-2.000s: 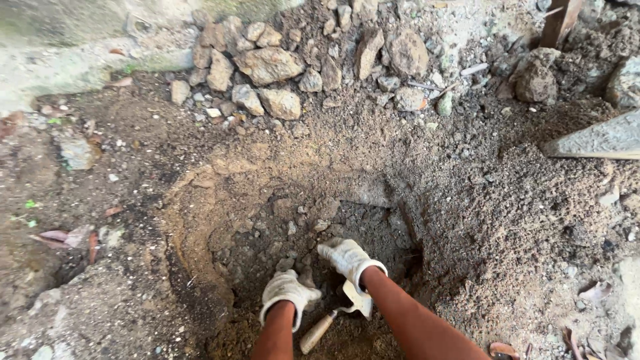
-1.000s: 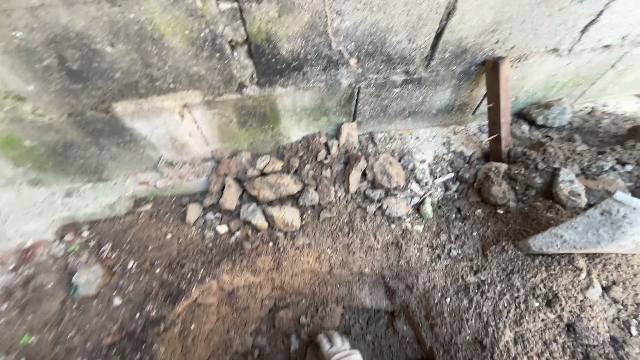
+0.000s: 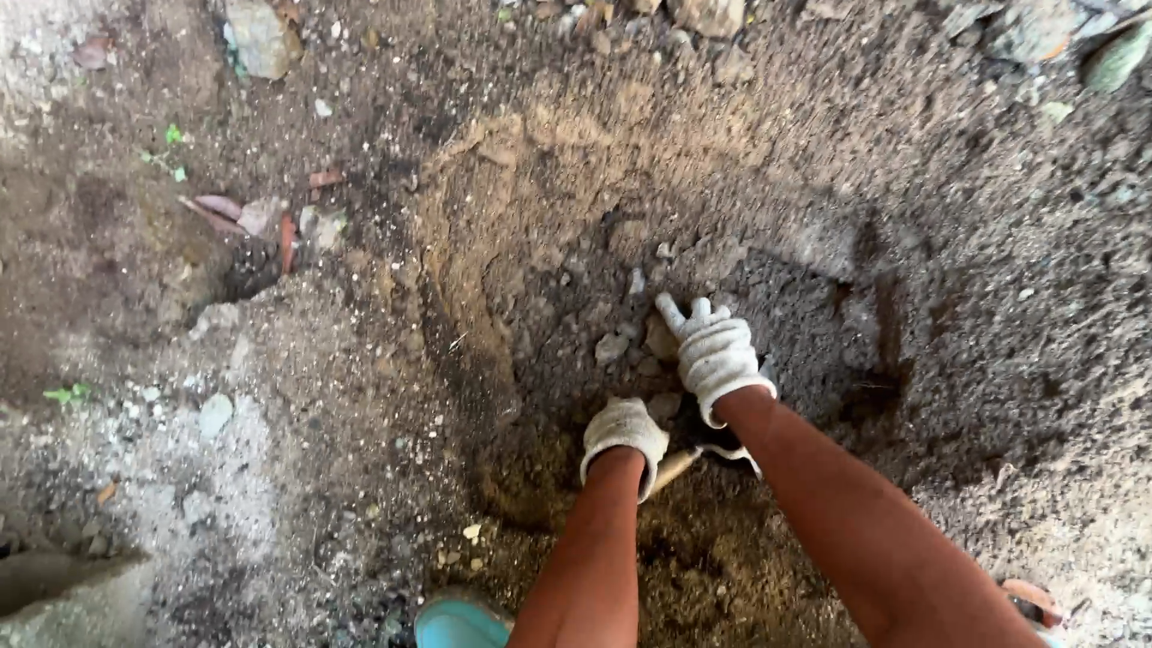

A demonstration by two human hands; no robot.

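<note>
Both my hands wear whitish knitted work gloves and are down in a dug hole (image 3: 558, 315) in the soil. My right hand (image 3: 715, 351) has its fingers spread over a brownish stone (image 3: 661, 337) and loose dirt; whether it grips the stone is not clear. Lower and to the left, my left hand (image 3: 625, 436) points into the hole with its fingers hidden below the glove. A trowel (image 3: 677, 468) with a wooden handle lies beside and partly behind my left hand, its metal part passing under my right forearm. Small stones (image 3: 612, 347) lie between the hands.
Rocks (image 3: 711, 13) lie beyond the hole's far edge. A larger stone (image 3: 263, 38) is at the upper left, with dry leaves (image 3: 216, 214) below it. A turquoise shoe tip (image 3: 461, 623) shows at the bottom edge. A reddish-brown strip (image 3: 888, 324) runs down the hole's right side.
The view has tipped up to the wall and back down. My right hand's fingers are now spread over a stone; two seconds ago both hands were also in the hole beside the trowel.
</note>
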